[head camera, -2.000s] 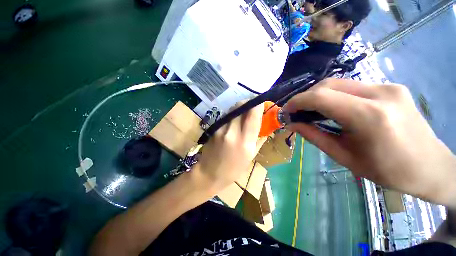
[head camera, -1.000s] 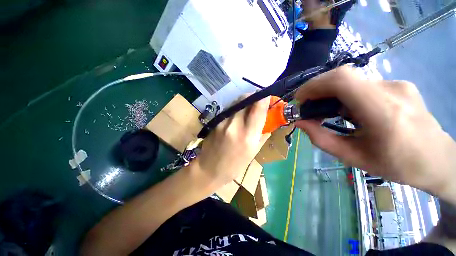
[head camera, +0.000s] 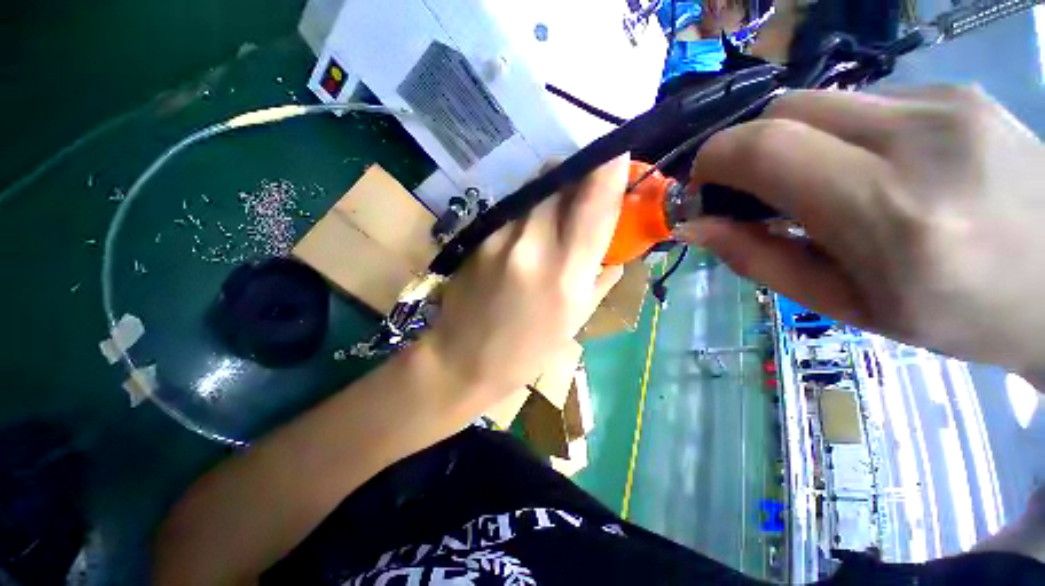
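Observation:
My left hand (head camera: pixel 504 280) is closed around the orange electric screwdriver (head camera: pixel 644 215), which is held in the air. Its silver nose (head camera: pixel 395 323), with tan tape beside it, sticks out at the lower left of that hand. My right hand (head camera: pixel 882 218) pinches the short black end piece (head camera: pixel 733 204) with thumb and fingers, next to the metallic collar (head camera: pixel 684 206). The fingers partly hide this piece. A black cable bundle (head camera: pixel 573 166) runs along the driver and over my left hand towards the upper right.
On the green mat are a black round housing (head camera: pixel 273 309), scattered screws (head camera: pixel 269 218), a taped pale tube (head camera: pixel 111 246) and flat cardboard (head camera: pixel 367 235). A white feeder (head camera: pixel 550 80) stands behind. Open cardboard boxes (head camera: pixel 562 418) are below my left hand. A coil spring (head camera: pixel 991 16) and a person (head camera: pixel 699 46) are beyond.
The view has shifted, so the mat, housing and feeder lie further left and higher. Both hands keep their holds. More of the metallic collar shows than in the first frame.

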